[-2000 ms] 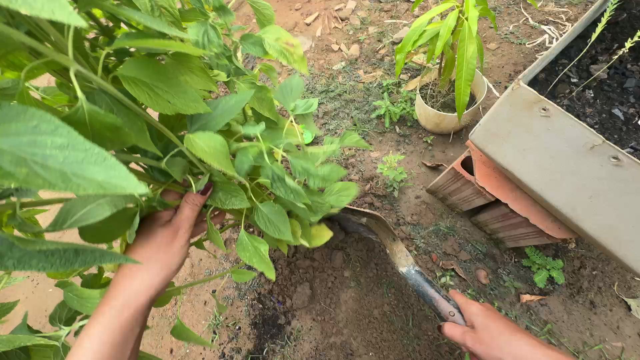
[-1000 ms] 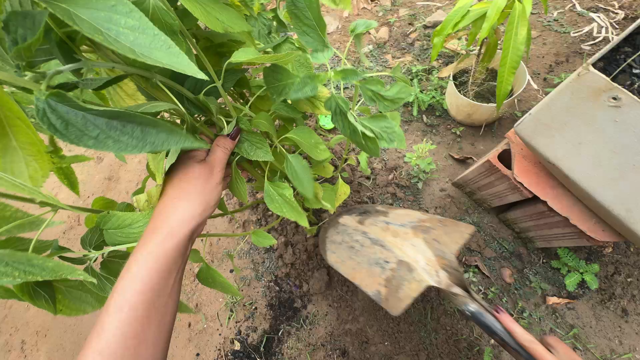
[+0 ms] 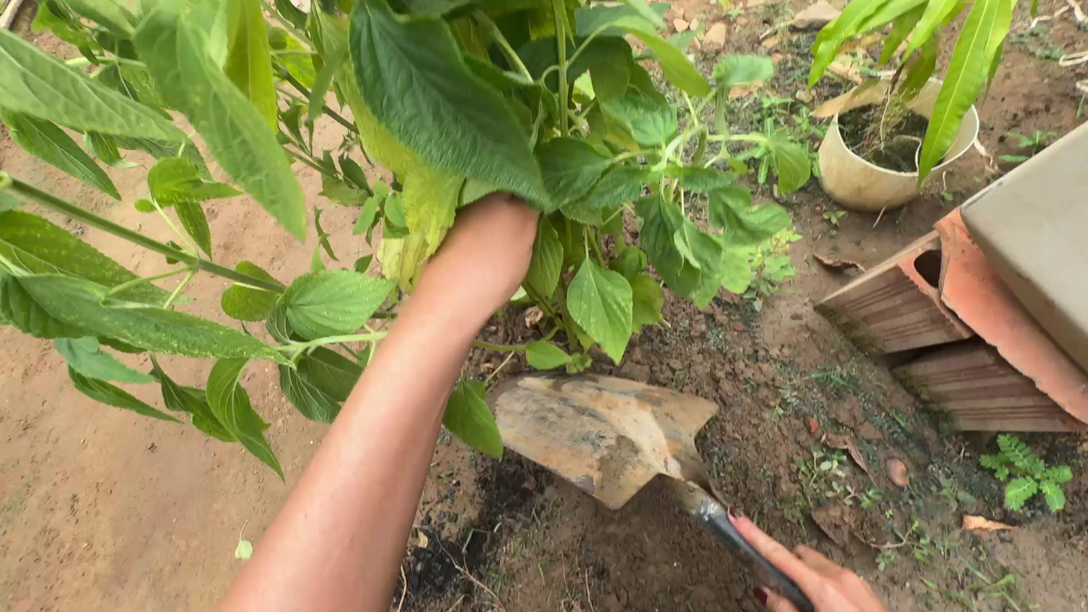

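Observation:
A large leafy green plant [image 3: 459, 110] fills the upper left and middle of the view. My left hand [image 3: 497, 246] reaches in among its leaves; the fingers are hidden behind a big dark leaf, so their hold cannot be seen. At the lower right, my right hand [image 3: 807, 578] is closed around the dark handle of a metal shovel [image 3: 608, 429]. The worn, soil-stained blade lies nearly flat over the soil [image 3: 646, 552], just below the plant's lower leaves, its tip pointing left.
A cream pot [image 3: 875, 183] with a long-leaved plant stands at the upper right. Hollow clay bricks [image 3: 901, 297] and a roof-tile-like clay piece [image 3: 1007, 314] support a beige container [image 3: 1041, 221] at the right. A small fern-like weed [image 3: 1027, 476] grows below them.
Two seconds ago the blade was mostly hidden at the plant's base; now its broad face shows. My left hand has moved right and deeper into the foliage since a second ago.

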